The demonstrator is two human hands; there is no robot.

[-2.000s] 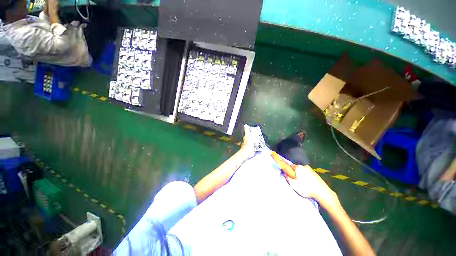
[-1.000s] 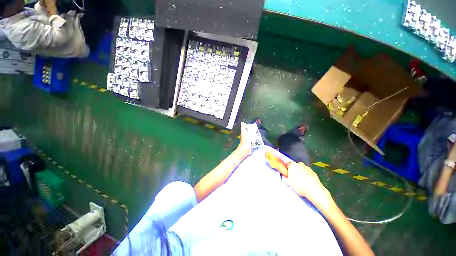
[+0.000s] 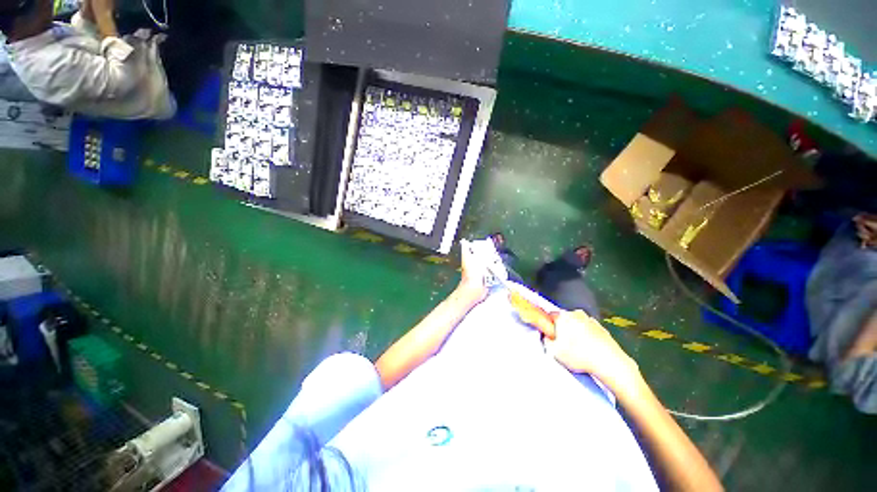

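Observation:
A small white module [image 3: 488, 261] is in my left hand [image 3: 471, 279], in front of the pale blue garment. My right hand [image 3: 577, 344] is closed around the orange handle of a screwdriver-like tool [image 3: 530, 313]. Its thin shaft points up and left at the module; whether the tip touches it cannot be told. The fingers of my left hand are small and overexposed.
A foam-lined tray of white modules [image 3: 478, 144] and a second dark tray [image 3: 300, 183] lie ahead-left, below a black board [image 3: 404, 38]. White units [image 3: 827, 62] line the teal bench edge [image 3: 625, 38]. An open cardboard box [image 3: 707, 255] is right. People sit at both sides.
Compared with two seconds ago, the orange handle and my right hand are slightly further left. From one second ago the view has shifted slightly; both hands keep their hold.

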